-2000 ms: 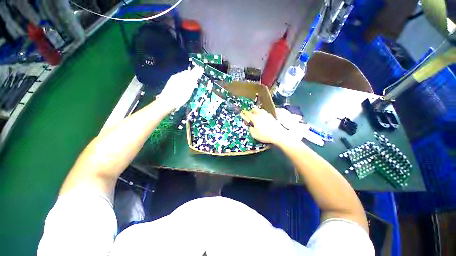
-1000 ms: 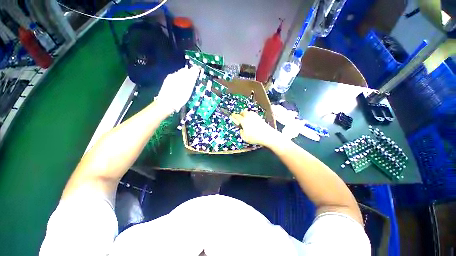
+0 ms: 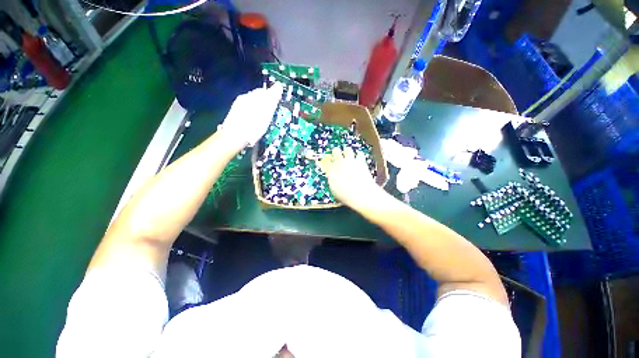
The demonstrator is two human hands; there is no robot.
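My left hand [image 3: 253,114], in a white glove, holds green PCB panels [image 3: 301,89] with white parts at the upper left of the cardboard box. My bare right hand [image 3: 343,171] is over the middle of the box, fingers bent; whether it holds a tool is too blurred to tell. The cardboard box [image 3: 380,150] is shallow and brown and holds a heap of single boards [image 3: 298,178], small green pieces with black and white parts.
Thin green strips [image 3: 225,185] lie left of the box. A white cloth [image 3: 413,168], a black object [image 3: 482,161] and stacked panels [image 3: 529,210] lie to the right. Behind are a black fan [image 3: 203,70], a red bottle [image 3: 378,70] and a clear bottle [image 3: 404,92]. A green conveyor [image 3: 63,189] runs along the left.
My right hand has moved left over the heap. My left hand still holds the panels at the upper left of the box. The view has shifted slightly.
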